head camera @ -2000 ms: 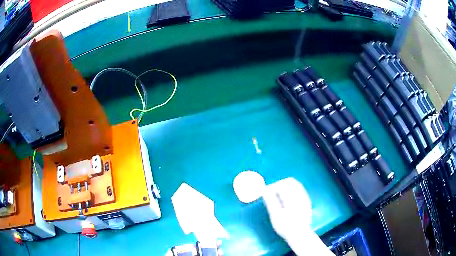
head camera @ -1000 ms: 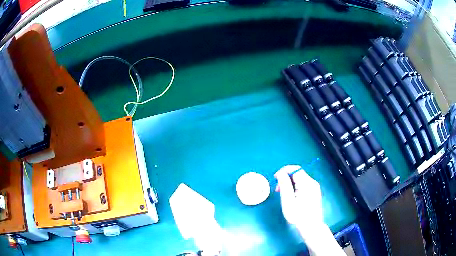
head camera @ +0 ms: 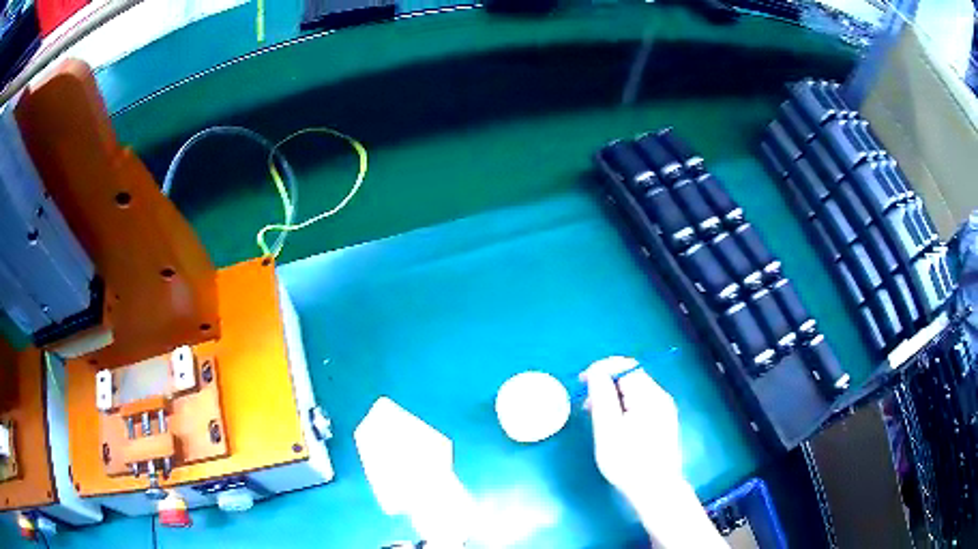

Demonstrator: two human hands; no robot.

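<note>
My right hand (head camera: 635, 434), washed out white by glare, is closed on a thin bluish stick (head camera: 654, 361), perhaps a brush or swab. It is just right of a round white disc (head camera: 533, 406) lying flat on the green mat. An angular white sheet (head camera: 402, 448), perhaps a wipe, lies left of the disc. My left hand (head camera: 442, 517) appears as a glared white shape at the bottom edge, merging with the sheet. Its fingers and anything in it are not clear. Small dark bits show at the bottom edge beside it.
An orange-topped fixture (head camera: 252, 375) stands at left, with a yellow-green wire loop (head camera: 362, 172) behind. A long black tray (head camera: 788, 407) of dark housings lies at right. More stacked black trays (head camera: 858, 214) stand beyond. A blue crate rim (head camera: 768, 504) shows low at right.
My right hand has moved slightly right, away from the disc's edge. Two housings seen earlier at the bottom edge have mostly dropped out of view. The camera view has shifted slightly.
</note>
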